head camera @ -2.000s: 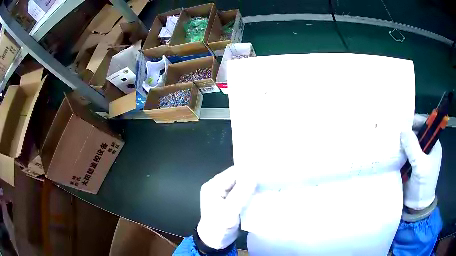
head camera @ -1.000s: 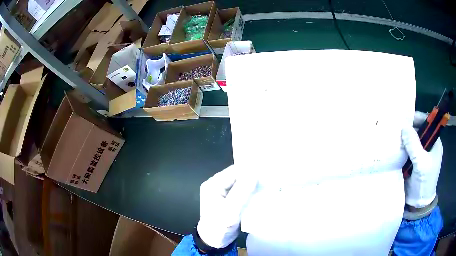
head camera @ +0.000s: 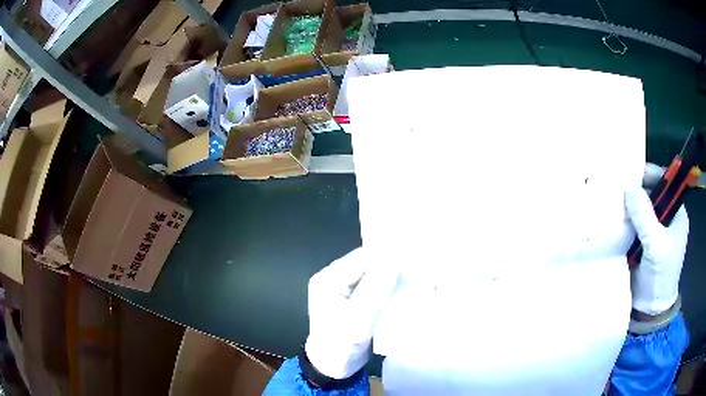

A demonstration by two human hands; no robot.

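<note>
A large white paper sheet [head camera: 495,178] fills the middle and right of the view, washed out so that its print cannot be read. A fold or overlap crosses its lower part. My left hand [head camera: 344,313], in a white glove, holds its lower left edge. My right hand [head camera: 658,247], also gloved, holds its right edge. An orange and black cutter [head camera: 675,189] is also in my right hand, with a thin pointed tip upward; it may be two tools together. My right fingers are partly hidden by the sheet.
Small open cartons [head camera: 267,147] with small parts and green bags stand on the green bench [head camera: 240,255]. An open brown carton [head camera: 131,224] with dark print is at the left, below a metal shelf frame [head camera: 85,89]. More cartons are at the lower left.
The sheet's top edge and my right hand sit slightly higher in the view, and the bench cartons have also shifted a little upward. Both hands keep their hold.
</note>
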